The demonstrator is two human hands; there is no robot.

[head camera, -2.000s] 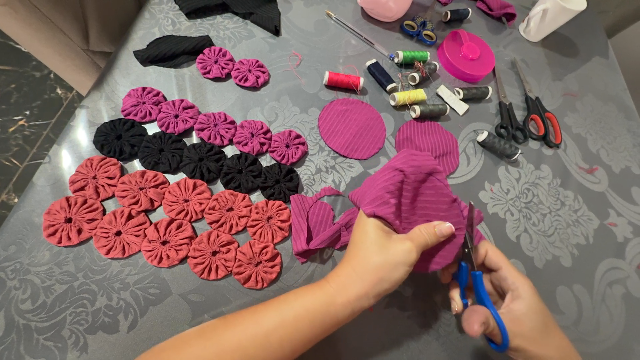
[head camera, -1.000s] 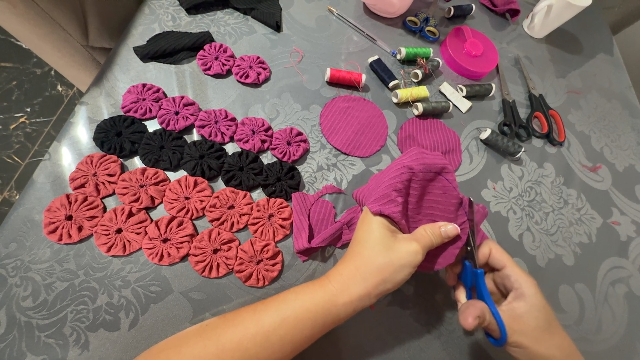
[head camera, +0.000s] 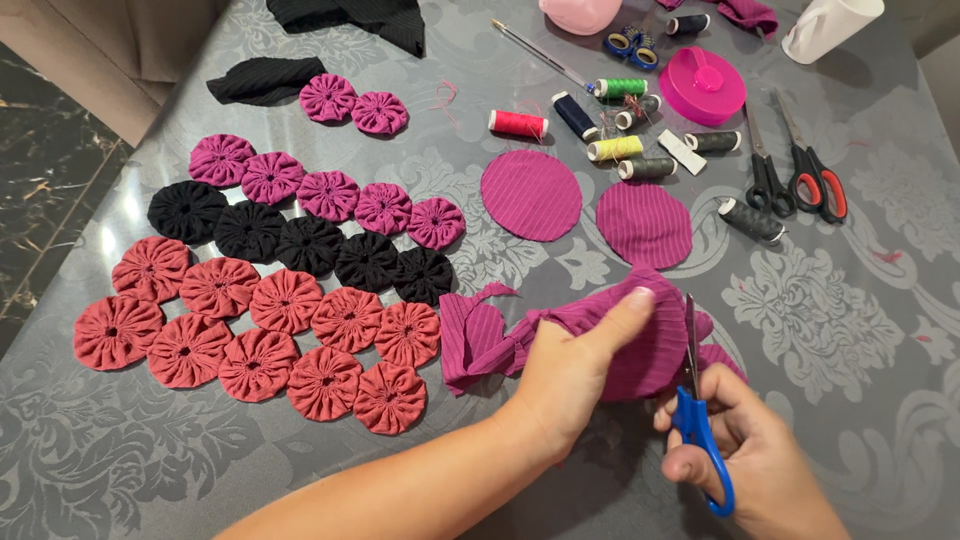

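My left hand pinches a piece of magenta ribbed fabric, thumb on top, fingers hidden beneath. Blue-handled scissors are in my right hand, their blades upright along the fabric's right edge. More of the magenta cloth trails off to the left on the table. Just above lie two cut magenta fabric circles, the right one close to the held cloth. Gathered fabric rosettes lie in slanting rows at the left: magenta, black and coral red.
Thread spools surround a yellow one, near a pink round container and a pen. Two black-handled scissors lie at the right. Small blue scissors, a white mug and black fabric are farther back.
The held magenta fabric has been turned and lowered by my left hand, so a rounded flat part now shows beside the blades. More of the right-hand fabric circle is uncovered.
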